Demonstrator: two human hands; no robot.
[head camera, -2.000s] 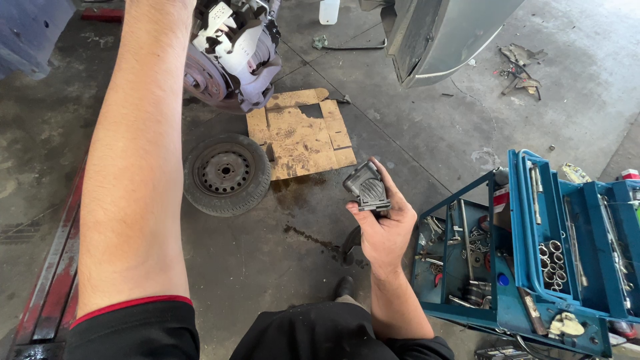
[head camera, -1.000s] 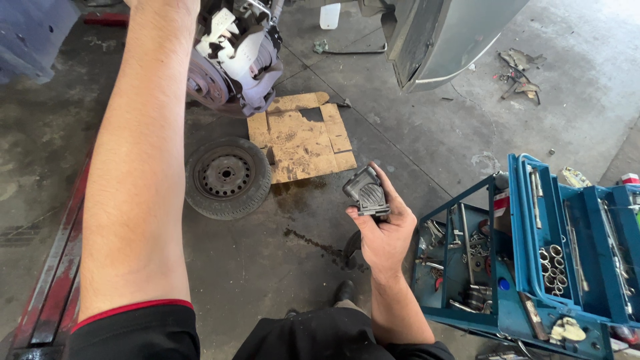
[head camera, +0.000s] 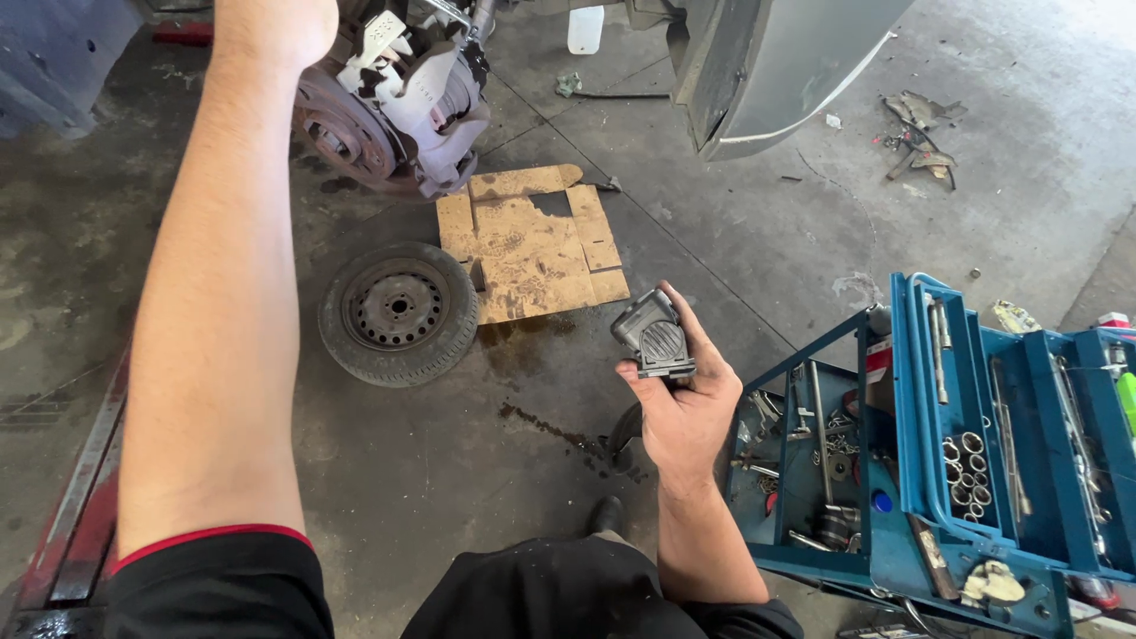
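Note:
In the head view my right hand (head camera: 688, 399) grips a dark grey plastic part (head camera: 655, 330) with a ribbed round face, thumb on one side and fingers on the other. My left arm reaches up to the top edge, where only the lower part of my left hand (head camera: 280, 31) shows; its fingers lie outside the frame. Beside that hand, to its right, is a car's wheel hub with a brake disc (head camera: 351, 138) and a brake caliper assembly (head camera: 430, 98). What my left hand touches cannot be seen.
A wheel with its tyre (head camera: 398, 314) lies on the floor by flattened, stained cardboard (head camera: 532, 244). At right stands a blue tool cart (head camera: 803, 559) with an opened blue toolbox (head camera: 963, 524) holding sockets and wrenches. A grey car body panel (head camera: 781, 71) hangs at the top. A red metal rail (head camera: 89, 497) runs along the left.
The left hand has come slightly lower into view, with its wrist and part of the hand now showing. The right hand still holds the plastic part in nearly the same place.

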